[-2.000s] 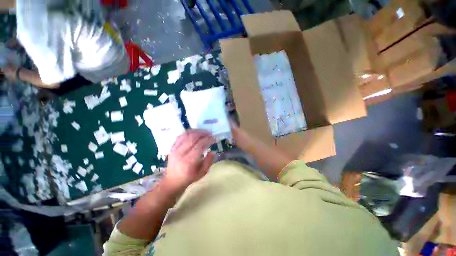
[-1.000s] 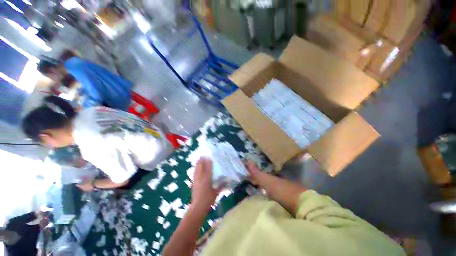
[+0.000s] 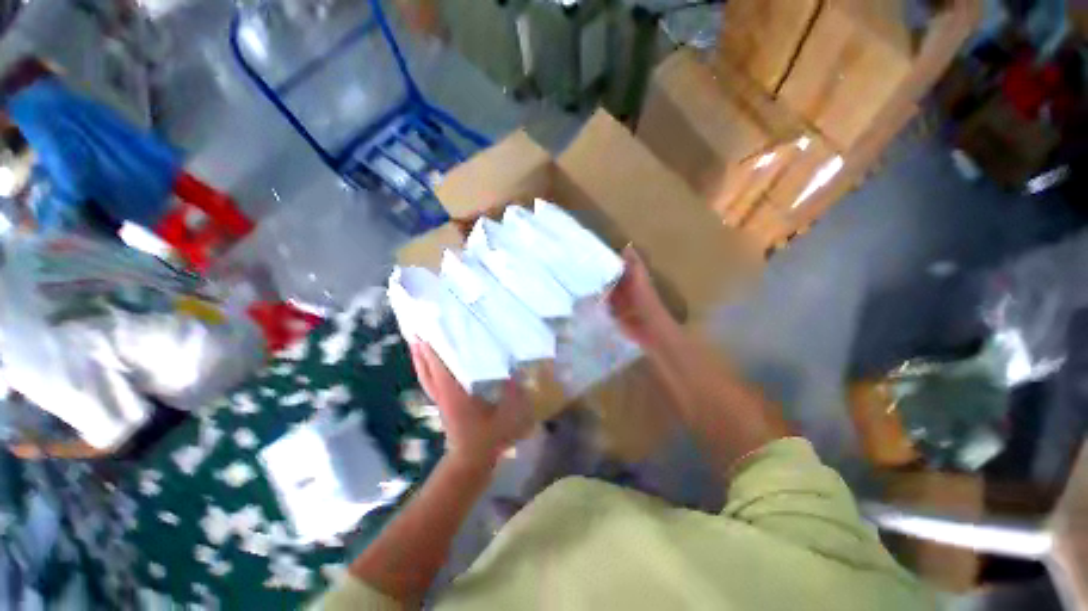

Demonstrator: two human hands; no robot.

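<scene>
My left hand [image 3: 468,409] and my right hand [image 3: 644,308] hold a stack of white packets [image 3: 507,292] between them, left hand at its left end, right hand at its right end. The stack shows several pointed edges along its top. It is held up over the open brown carton [image 3: 638,197] and hides most of the opening. White packets seem to show below the stack inside the carton, blurred. Another white packet or small pile [image 3: 320,477] lies on the green worktable [image 3: 179,561] to the left, with a small dark mark.
White scraps [image 3: 239,525] litter the table. A blue trolley [image 3: 406,149] stands beyond the carton. Brown cartons [image 3: 823,90] are stacked at the upper right. A person in white [image 3: 119,346] is at the left, near red stools [image 3: 203,221]. Clear bags [image 3: 954,400] lie at the right.
Both hands have lifted the packets off the table and moved them right, over the carton. The view has turned, and the stack's pointed edges now show.
</scene>
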